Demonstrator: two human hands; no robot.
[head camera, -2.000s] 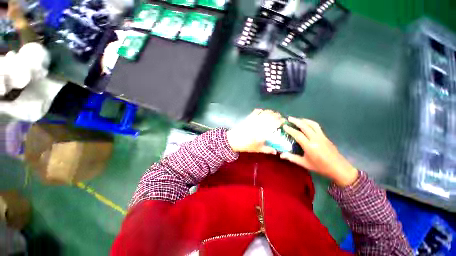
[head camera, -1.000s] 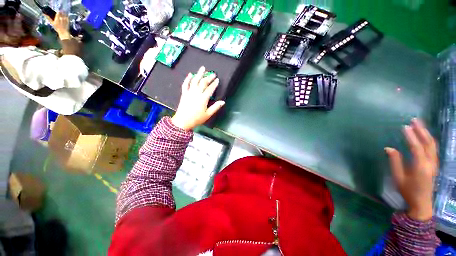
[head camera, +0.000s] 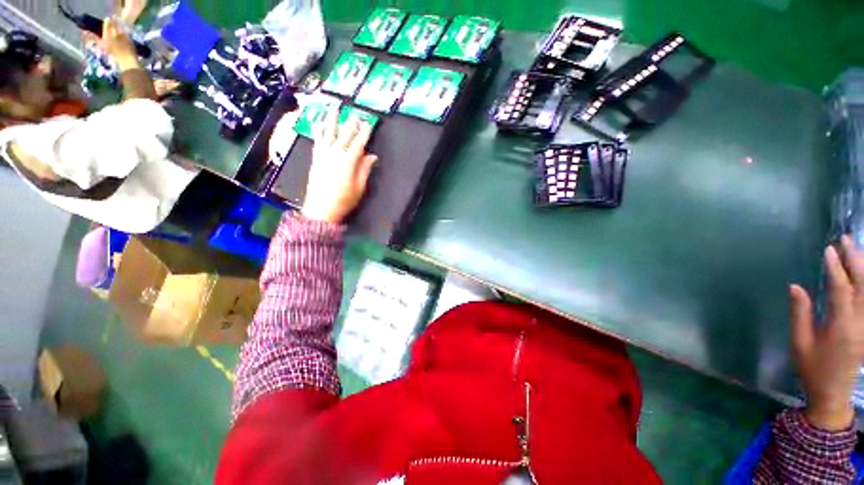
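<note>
My left hand (head camera: 333, 172) is on a green circuit board (head camera: 356, 121) on the black foam stack (head camera: 389, 186); its fingers cover part of the board. Several more green boards (head camera: 383, 87) lie in rows on the stack behind it. My right hand (head camera: 834, 333) is at the far right by the clear blister trays (head camera: 850, 142), fingers spread, with nothing visible in it. Black plastic frames lie mid-bench: a fanned group (head camera: 580, 174) nearest, and a looser pile (head camera: 633, 87) behind.
A person in pale clothing (head camera: 104, 156) works at the left beside a heap of black and white parts (head camera: 239, 80) and a clear plastic bag (head camera: 296, 38). An open cardboard box (head camera: 180, 294) and a pale pocketed tray (head camera: 388, 317) are below the bench edge (head camera: 531, 296).
Two seconds ago both hands held a board near my body. Since one second ago, my left hand has moved left and back with the board, beside another. My right hand has moved right to the clear trays.
</note>
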